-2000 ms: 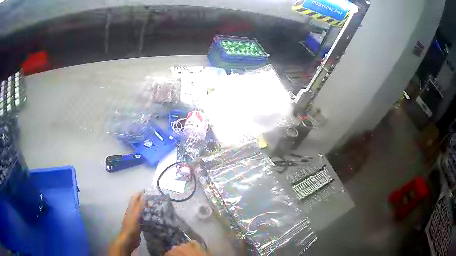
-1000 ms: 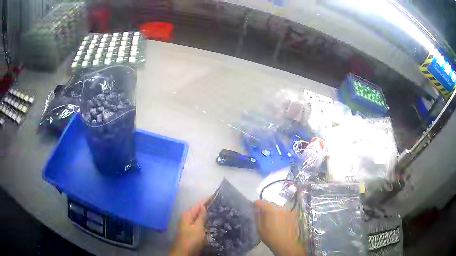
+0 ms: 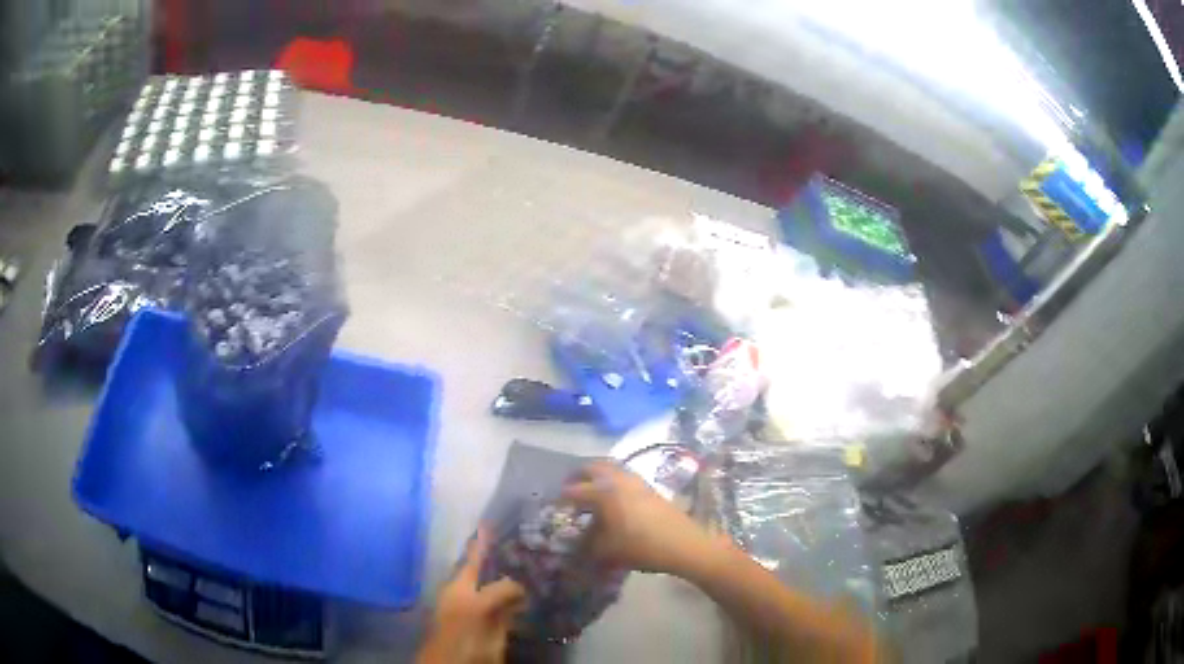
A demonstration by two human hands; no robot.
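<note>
A clear bag part-filled with small grey parts is at the bench's front edge. My left hand holds its left side. My right hand is at the bag's upper right, with the fingers over its mouth by the parts; blur hides the exact finger contact. A taller clear bag of grey parts stands in the shallow blue tray on the counting scale.
Dark filled bags and a blister tray lie behind the blue tray. A dark handheld item lies mid-bench. Flat clear bags, clutter and a blue basket with green parts are at right.
The view has swung left, then slightly back right, bringing the scale and tray into view. My right hand has moved from the bag's right edge to over its mouth.
</note>
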